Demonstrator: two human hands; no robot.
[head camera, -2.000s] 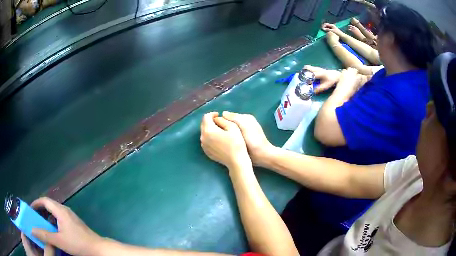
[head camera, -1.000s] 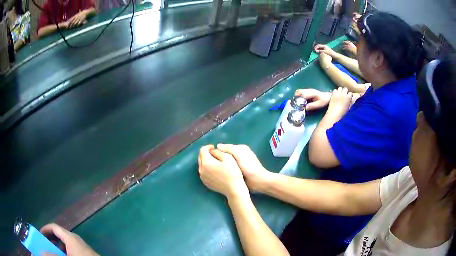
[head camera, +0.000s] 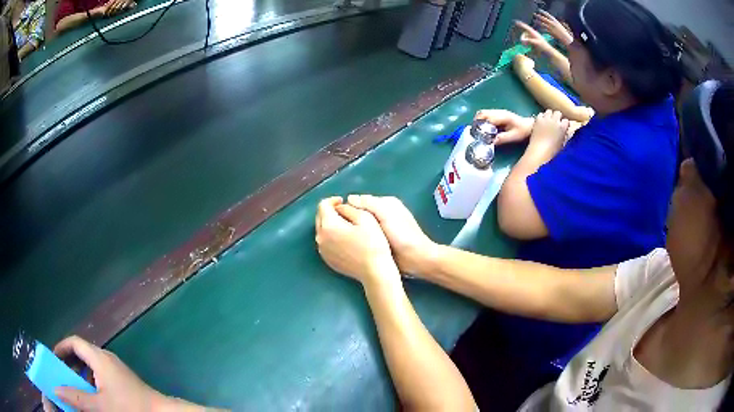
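A light-blue solvent dispenser bottle (head camera: 60, 376) with a shiny metal top stands tilted at the lower left. My right hand (head camera: 109, 382) is around its right side, with the thumb on the near face and the fingers curled behind. The bottle's base is cut off by the lower edge. A small bit of skin shows at the bottle's lower left. It may be my left hand, but too little shows to tell what it does.
Green bench (head camera: 265, 322), brown strip (head camera: 241, 221) and dark green conveyor belt (head camera: 201, 153) lie ahead. A neighbour's clasped hands (head camera: 362, 233) rest right of centre. Beyond are two white bottles (head camera: 463, 189), a person in blue (head camera: 604, 177) and dark grey panels (head camera: 422, 32).
Since one second ago the view has tipped downward, and more of my right hand and the blue bottle shows. At the far end, a person's hands have lifted from the bench. The neighbour's hands stay clasped.
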